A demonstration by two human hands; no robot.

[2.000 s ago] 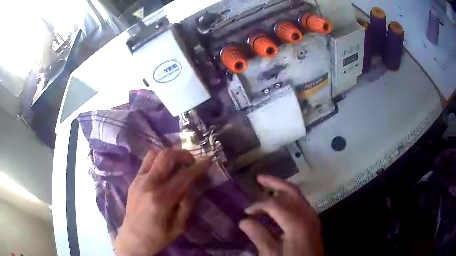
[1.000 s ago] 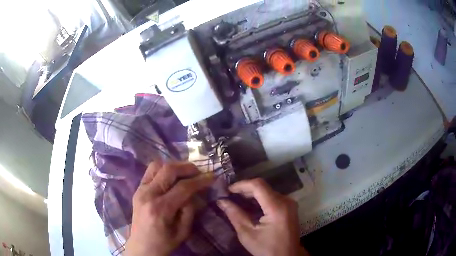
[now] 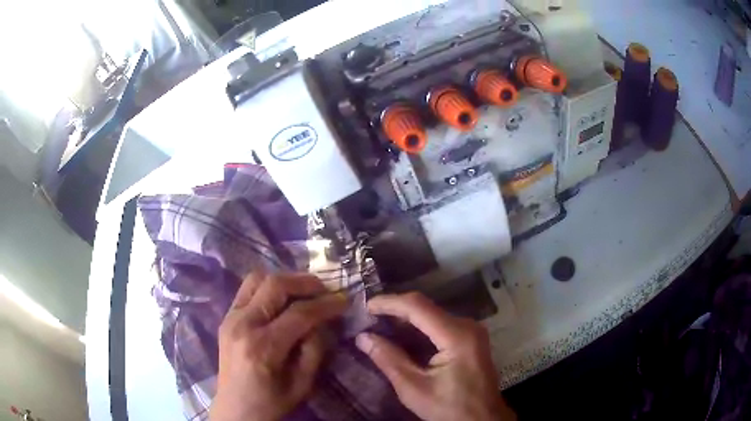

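The purple, white and dark plaid fabric (image 3: 193,251) lies bunched on the left of the machine and runs under both hands to the presser foot and needle area (image 3: 333,247). My left hand (image 3: 276,337) is shut on the cloth just below the foot, fingertips pinched together. My right hand (image 3: 432,349) pinches the cloth's right edge between thumb and forefinger, right beside the left fingertips. The white machine head (image 3: 300,156) stands over the needle area. The cloth beneath my hands is partly hidden.
Orange tension knobs (image 3: 453,108), a white looper cover (image 3: 468,224) and a control panel (image 3: 590,136) are on the machine. Dark purple thread cones (image 3: 659,111) stand at right. The white table (image 3: 609,238) has a ruler along its front edge. Plaid cloth hangs at lower right.
My right hand has come in from the right, where it was apart from the foot, and taken hold of the cloth edge. My left hand stays at the foot. The camera view has shifted slightly.
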